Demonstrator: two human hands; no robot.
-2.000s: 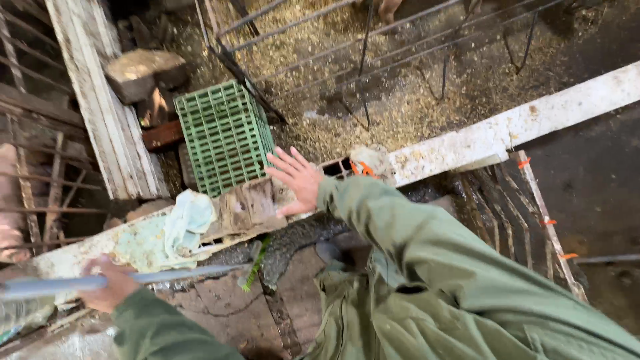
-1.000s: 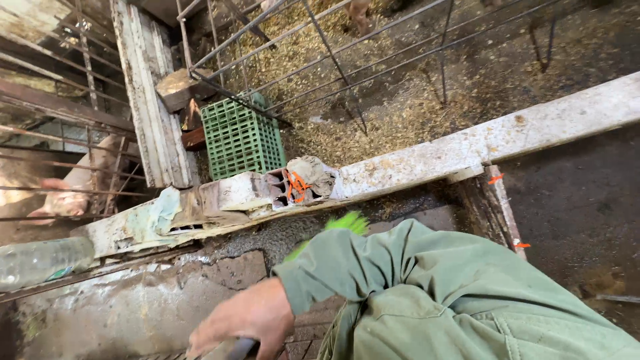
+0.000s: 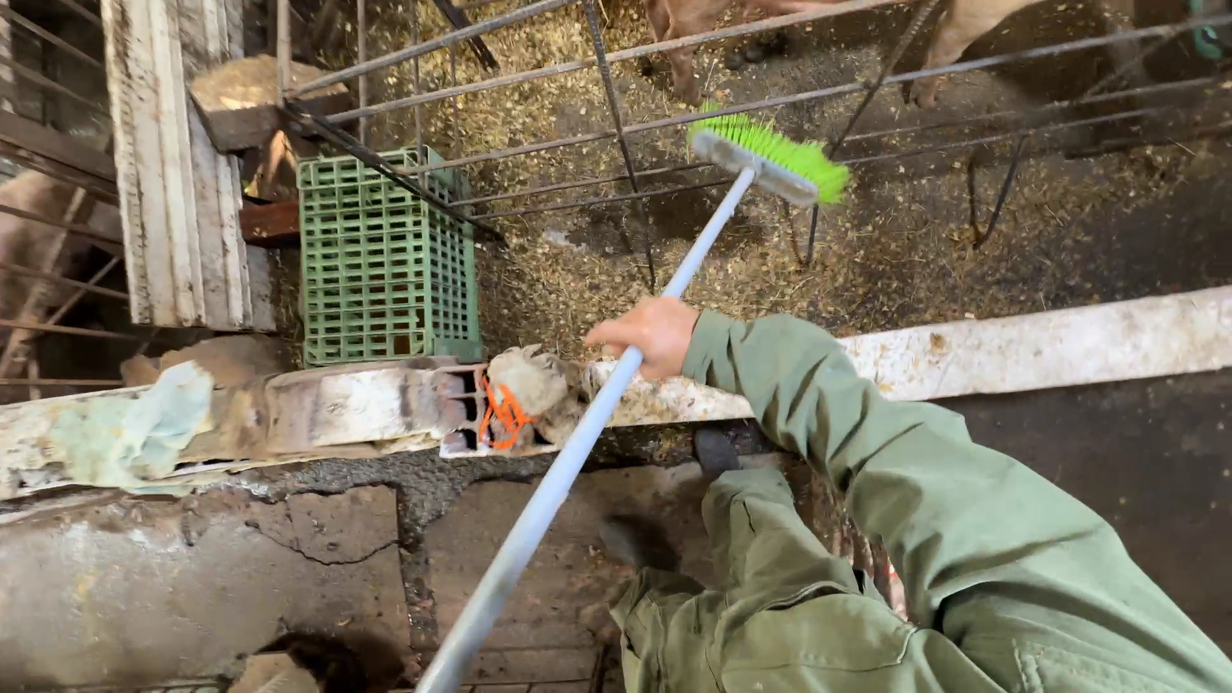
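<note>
My right hand (image 3: pixel 654 337) is closed around the pale blue-grey handle of a push broom (image 3: pixel 568 462), over the low whitewashed wall. From the bottom of the view the handle runs up and right to the broom head (image 3: pixel 760 164), whose bright green bristles face up and away. The head shows beside the metal bars, over the straw-littered pen floor; whether it touches either is unclear. My left hand is out of view. Left of my right hand, a green plastic crate (image 3: pixel 385 260) stands behind the wall.
A low wall (image 3: pixel 1039 346) crosses the view, with orange twine (image 3: pixel 502 416) and a pale cloth (image 3: pixel 173 414) on it. Metal bars (image 3: pixel 539 72) fence the pen, where animal legs (image 3: pixel 679 58) show. Corrugated panels (image 3: pixel 183 173) stand left. Cracked concrete slabs (image 3: pixel 221 577) lie this side.
The broom head has risen from this side of the wall to beyond it. My right hand, open two seconds ago, now grips the handle; my left hand, earlier on the handle, has left the view.
</note>
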